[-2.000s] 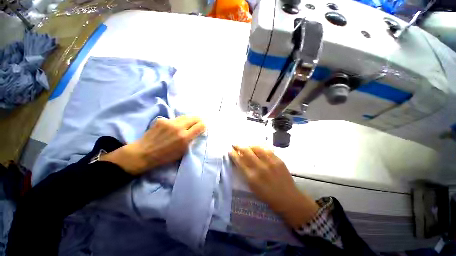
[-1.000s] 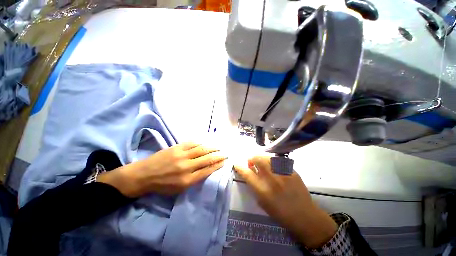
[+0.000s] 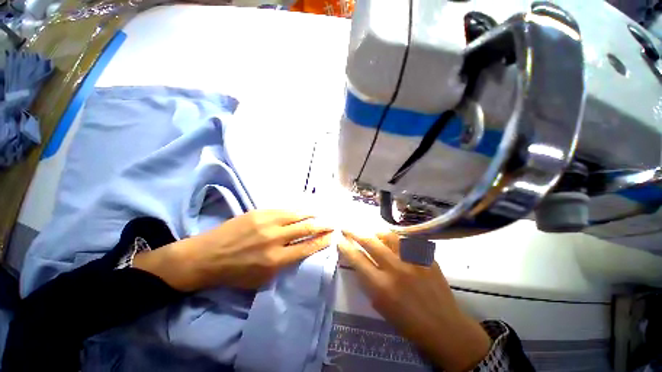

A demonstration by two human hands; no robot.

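Observation:
A light blue garment piece lies heaped left of the needle, with a round opening in its folds. A folded blue band runs from the needle area down over the near table edge. My left hand lies flat on the cloth, fingertips at the band's far end. My right hand is at the band's right edge, fingertips close to my left ones. The sewing machine head stands just beyond. The presser foot area is washed out by bright light, so contact with the cloth cannot be told.
A shiny curved thread guard and a grey knob are on the machine head. An edge ruler runs along the near table edge. A dark metal box is at the right. Ruffled blue cloth lies upper left.
The band and both hands have moved forward to the needle area, and my left hand has come beside my right. The view has moved closer to the machine head.

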